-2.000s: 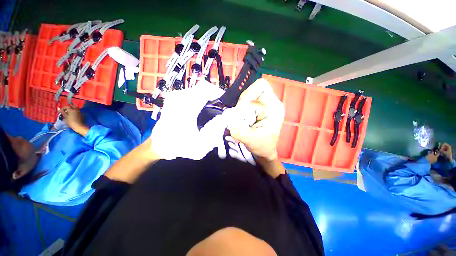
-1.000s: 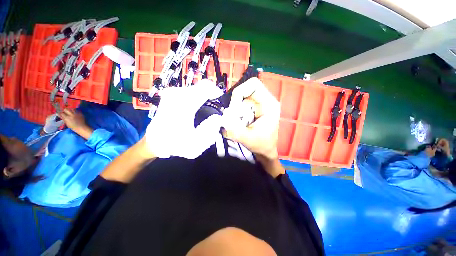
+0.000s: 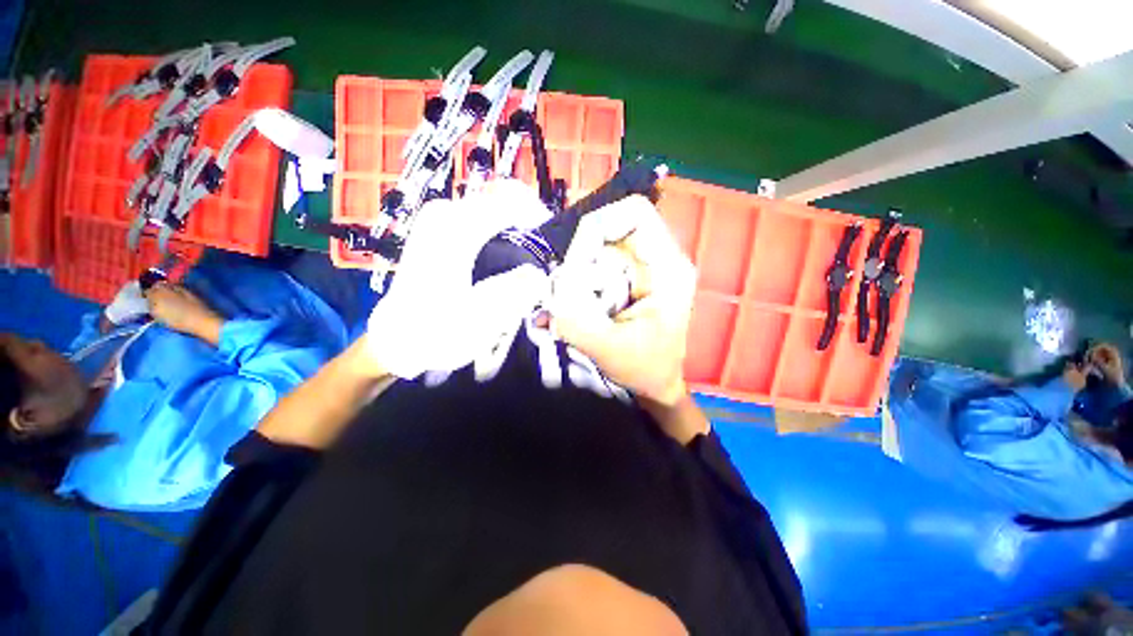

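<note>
My left hand (image 3: 435, 292), in a white glove, grips a wristwatch with a black strap (image 3: 609, 195). The dark round case shows a shiny rim between my hands. The strap sticks out up and to the right, with a small bright spot at its end. My right hand (image 3: 627, 298) is closed at the watch, its fingers bent against the case side. White cloth or glove material shows at its fingers and hangs below; overexposure hides which. The fingers hide much of the watch.
An orange-red tray (image 3: 357, 137) behind my left hand holds grey-strapped and black watches. The right tray (image 3: 733, 336) holds three black watches. Another tray (image 3: 93, 174) stands left. White gloves or cloths (image 3: 295, 133) lie between trays. A white support (image 3: 919, 137) crosses upper right. Blue-smocked people sit both sides.
The black strap has tilted lower towards the right, and the watch case has shifted slightly left and up between my hands. Both hands keep hold of the watch.
</note>
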